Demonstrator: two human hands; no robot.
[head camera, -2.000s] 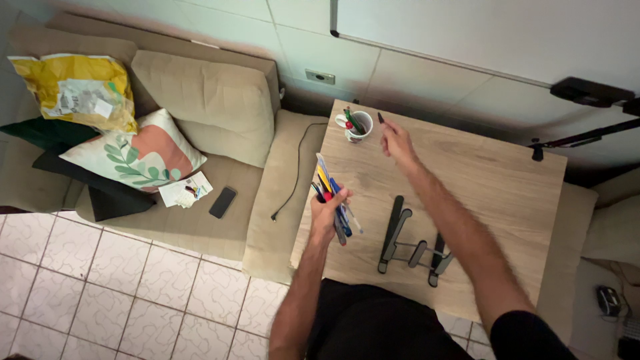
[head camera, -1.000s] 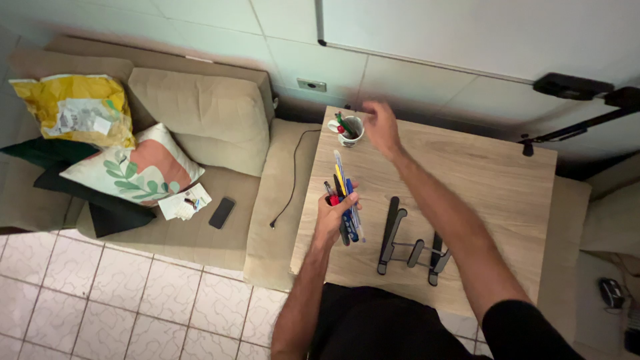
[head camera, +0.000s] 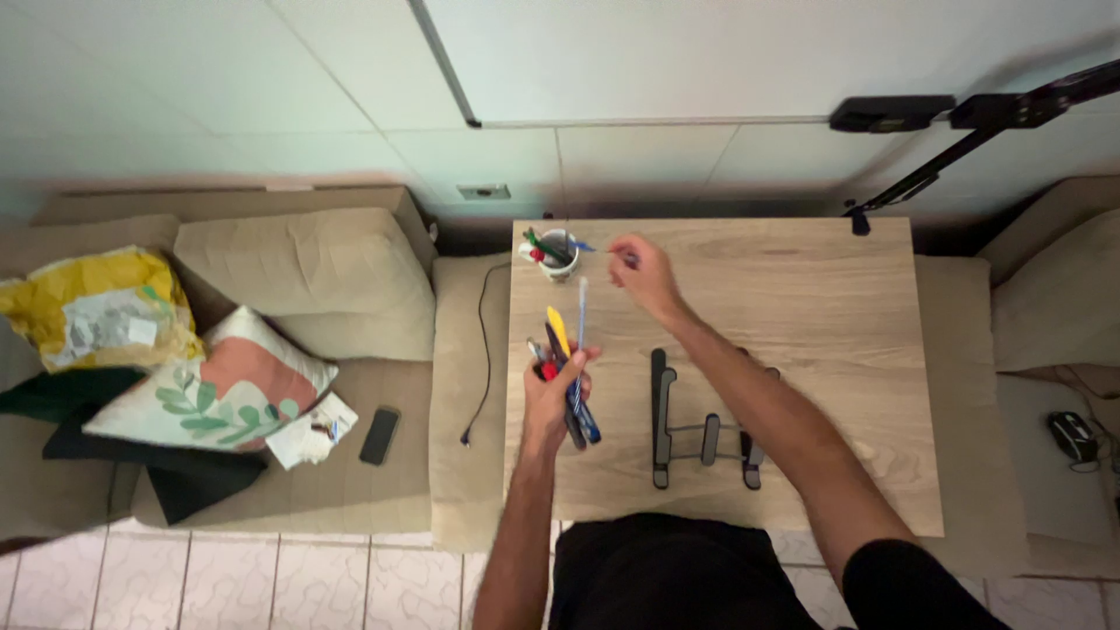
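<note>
My left hand (head camera: 556, 394) is closed around a bundle of pens and markers (head camera: 575, 404), among them yellow, red, black and blue ones, above the left part of the wooden table (head camera: 840, 306). A white cup (head camera: 558, 269) with green, red and dark pens in it stands near the table's back left corner. Just right of the cup is my right hand (head camera: 646, 276), its fingers pinched on what looks like a slim pen with a blue end (head camera: 582, 247) at the cup's rim; blur hides its middle. A dark folding stand (head camera: 662, 420) lies partly under my right forearm.
A black arm mount (head camera: 860, 219) is clamped to the table's back edge. Left of the table, a cable (head camera: 483, 367), a phone (head camera: 380, 436), papers (head camera: 312, 430), a cushion (head camera: 232, 385) and a yellow bag (head camera: 105, 311) lie on the beige sofa. A whiteboard (head camera: 665, 61) hangs behind.
My right hand, beside the cup with a dark pen two seconds ago, was at its right rim one second ago and is now farther right. My left hand still holds the bundle. The view has shifted.
</note>
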